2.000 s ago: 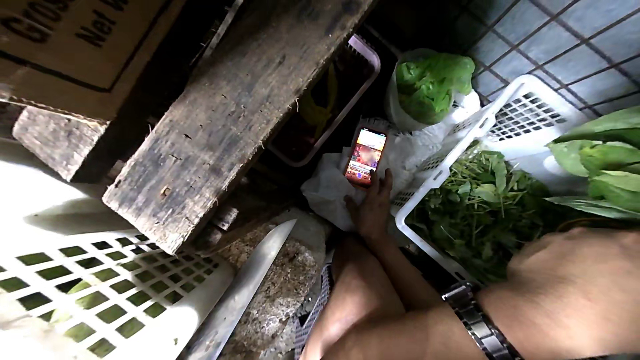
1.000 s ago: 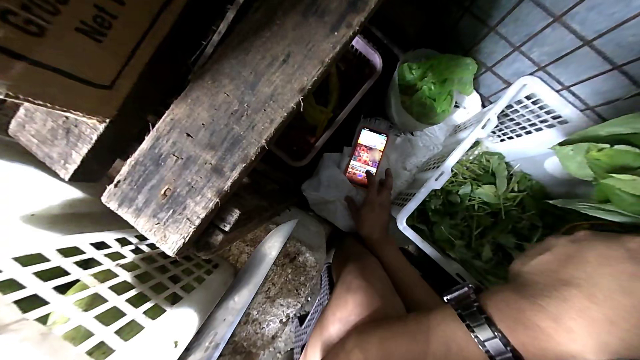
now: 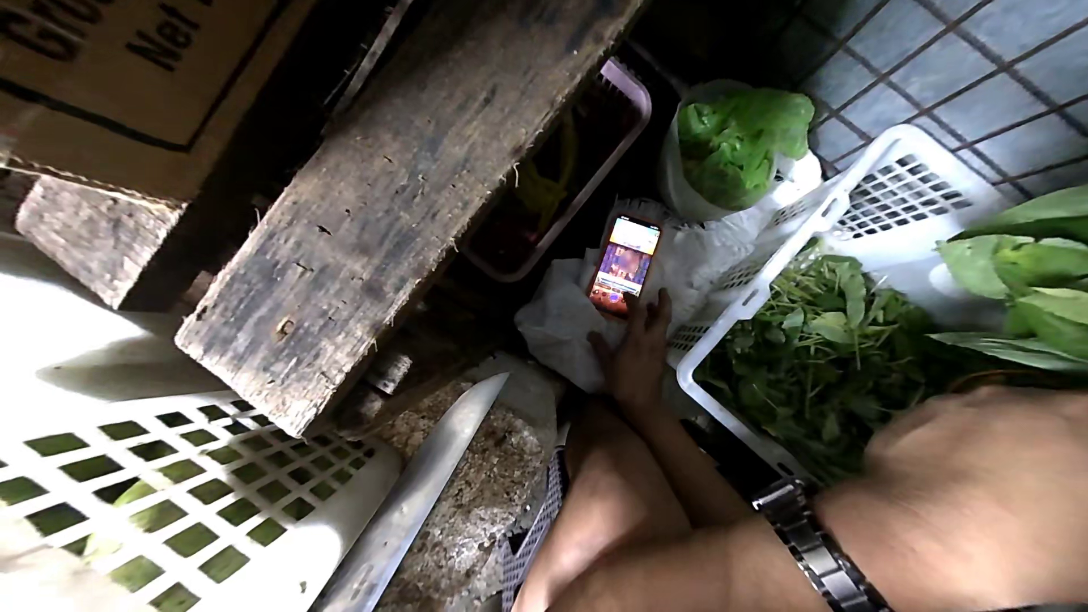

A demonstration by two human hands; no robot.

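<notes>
A phone [image 3: 625, 265] with a lit screen lies tilted on crumpled white plastic [image 3: 561, 319]. My right hand [image 3: 636, 357] is at its lower end, fingers apart, one fingertip at the bottom of the screen; it grips nothing. My left arm, with a metal-link watch [image 3: 820, 544] on the wrist, crosses over the right forearm. Large and close at the lower right, my left hand [image 3: 977, 476] is bent beside a white plastic basket [image 3: 731, 319] of leafy green stems [image 3: 837, 314]; its fingers are hidden, so whether it holds anything cannot be seen.
A long knife blade [image 3: 425, 484] points upward beside a white perforated crate [image 3: 204, 476]. A rough wooden plank [image 3: 408, 195] and a cardboard box [image 3: 127, 76] fill the upper left. Behind the phone are a pink-rimmed basket [image 3: 642, 93] and green leaves in a pale container [image 3: 744, 144]. A tiled wall [image 3: 960, 68] stands at upper right.
The picture on the phone screen has changed. My right hand's fingers have shifted slightly at the phone's lower end; my left hand stays in about the same place.
</notes>
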